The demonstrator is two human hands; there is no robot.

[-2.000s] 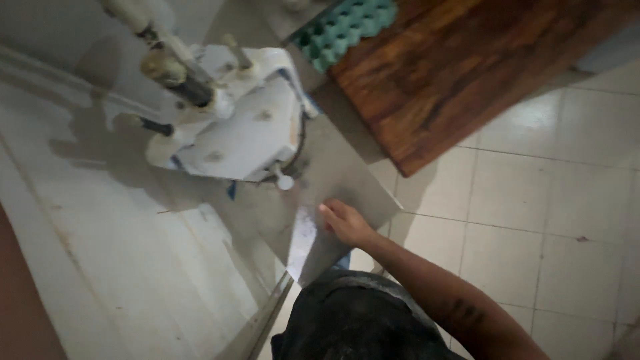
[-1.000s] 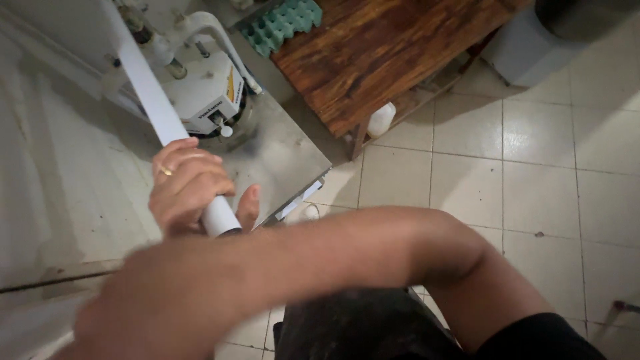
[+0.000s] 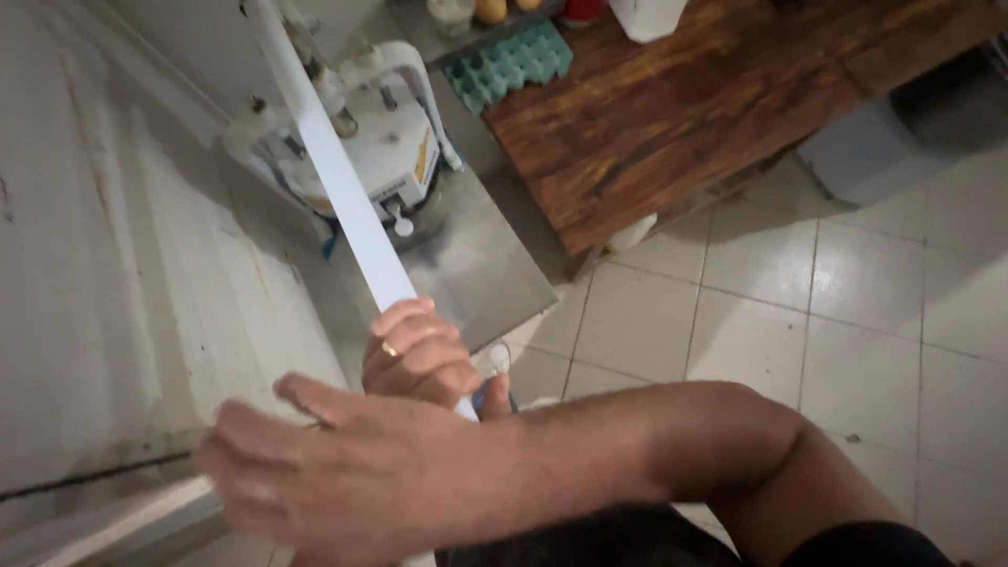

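Observation:
My left hand, with a ring on one finger, is wrapped around a long white lever arm. The lever slants up to the upper left, in front of a white machine with curved side arms and a small round knob. That machine stands on a grey metal surface. Crossing in front at the lower left, my right hand has its fingers apart and holds nothing that shows. Its forearm runs across the view from the right and hides the lever's lower end.
A brown wooden table stands at the upper right, with a green egg tray at its corner and a white container on it. A grey bin stands on the tiled floor. A pale wall panel lies at the left.
The lever has come down across the machine since two seconds ago, when my right hand was at the metal surface. In the last second my right hand has come further into view with its fingers spread.

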